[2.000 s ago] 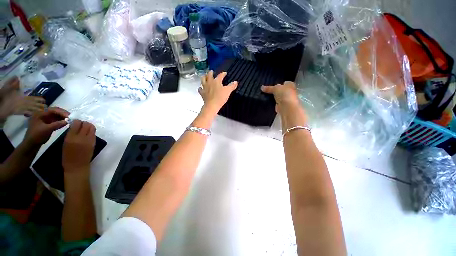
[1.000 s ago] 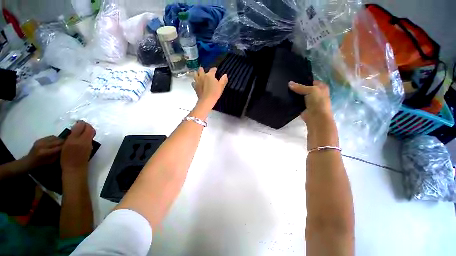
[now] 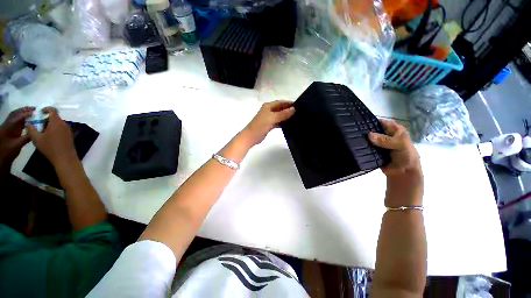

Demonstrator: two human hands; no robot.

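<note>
A nested stack of black trays (image 3: 332, 137) is held above the white tabletop, tilted, with its ribbed layered edges facing up and right. My left hand (image 3: 269, 121) grips its upper left corner. My right hand (image 3: 397, 145) grips its right side, thumb on the ribbed edges. A black insert tray (image 3: 148, 145) with two small stem-shaped recesses above a larger one lies flat on the table to the left. The large tray stack (image 3: 233, 52) stands at the far side of the table, apart from my hands.
A neighbour's hands (image 3: 43, 131) hold a small white item over a black tray (image 3: 81, 137) at left. A phone-like slab (image 3: 156, 59), patterned packets (image 3: 110, 67) and bottles (image 3: 184, 22) lie beyond. A blue basket (image 3: 416, 70), clear bag (image 3: 361, 52) and silvery bundle (image 3: 443, 113) are at right.
Both hands have drawn a portion of the black stack away from the far stack and nearer to me, lifted and tilted. The view has shifted right and down. The neighbour's hands have moved.
</note>
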